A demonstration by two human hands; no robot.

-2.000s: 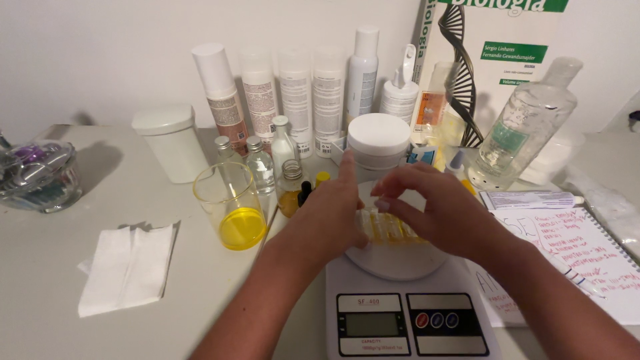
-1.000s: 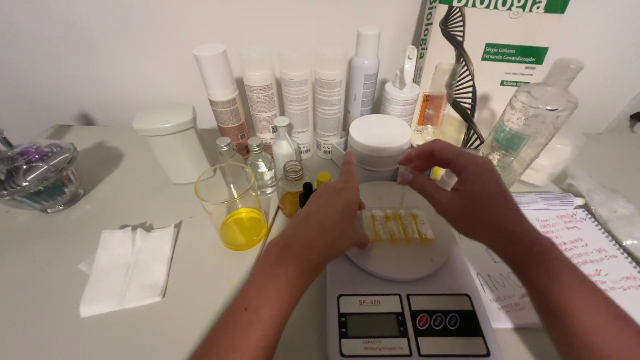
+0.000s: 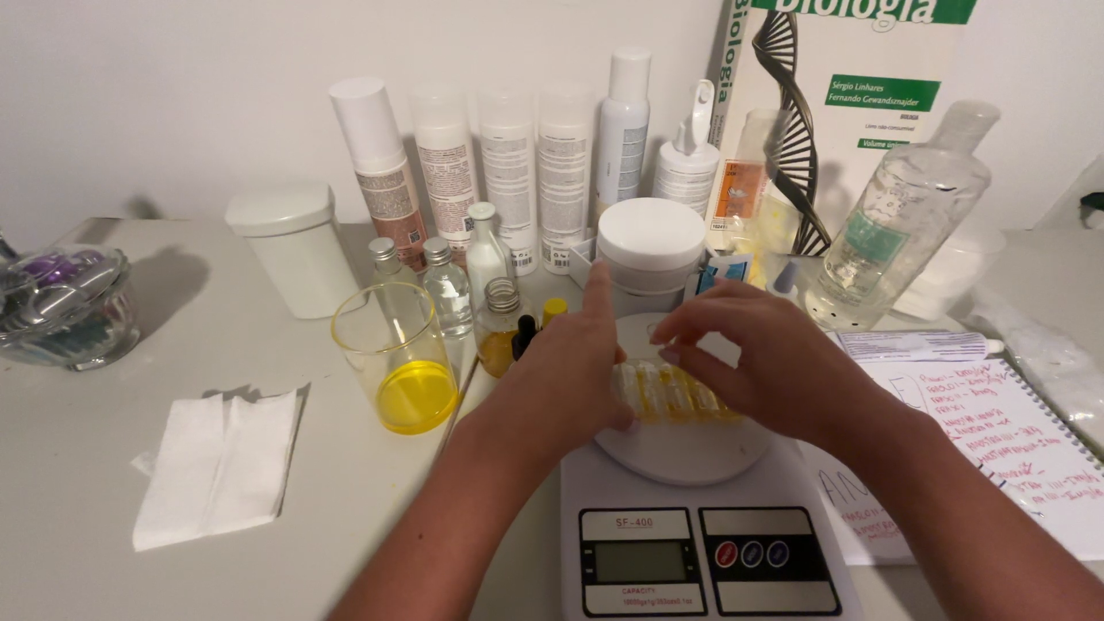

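A white digital kitchen scale [image 3: 707, 535] carries a clear row of small vials [image 3: 668, 392] with yellow contents on its round plate. At the row's left end, my left hand [image 3: 573, 371] steadies it between thumb and fingers, index finger extended. Above the row's right part is my right hand [image 3: 746, 349], thumb and forefinger nearly together; whether something small sits between them cannot be told. Left of my hands stands a glass beaker [image 3: 388, 345] with yellow liquid. A small glass bottle [image 3: 498, 332] with amber liquid and a black dropper tip [image 3: 523, 336] are beside my left hand.
White bottles [image 3: 509, 190] and a lidded white jar [image 3: 651, 241] line the back. A white tub [image 3: 293, 250] and folded paper tissue [image 3: 220, 466] lie left. On the right are a leaning clear bottle [image 3: 901, 216], a spiral notebook [image 3: 975, 431] and an upright book [image 3: 854, 52].
My right hand has moved from above the right of the vial row down to it, after lifting away from it between the two earlier frames. My left hand has stayed at the row's left end.
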